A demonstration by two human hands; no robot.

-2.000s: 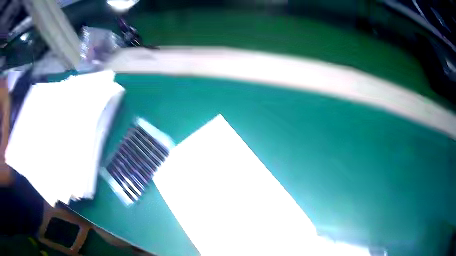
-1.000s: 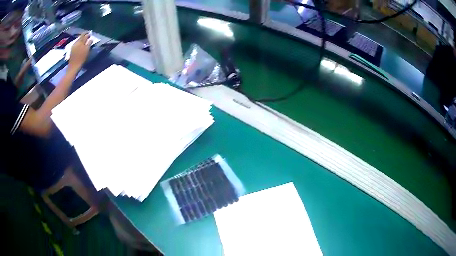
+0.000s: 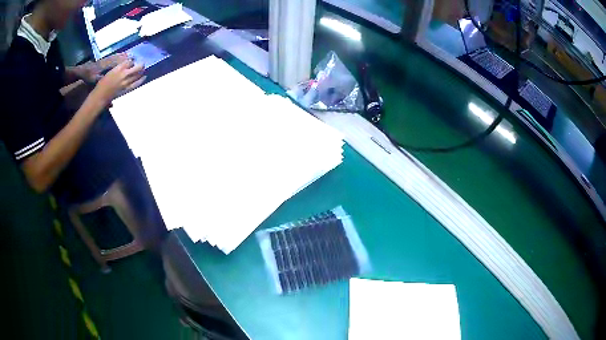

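A single white sheet lies on the green mat at the bottom edge of the picture, partly cut off. Left of it, a pale backing sheet with rows of black strips lies flat on the mat; the two do not overlap. A large fanned stack of white sheets lies further left and back, reaching the bench's left edge. Neither my left hand nor my right hand is in the picture.
A seated person in a dark shirt works at the upper left. A stool stands on the floor. A pale post, a clear plastic bag and a black cable stand at the edge rail. Open laptops lie on another bench.
My view has turned left, so the stack, strip sheet and single sheet appear further right than a second ago. The seated person's hands are now together over their bench.
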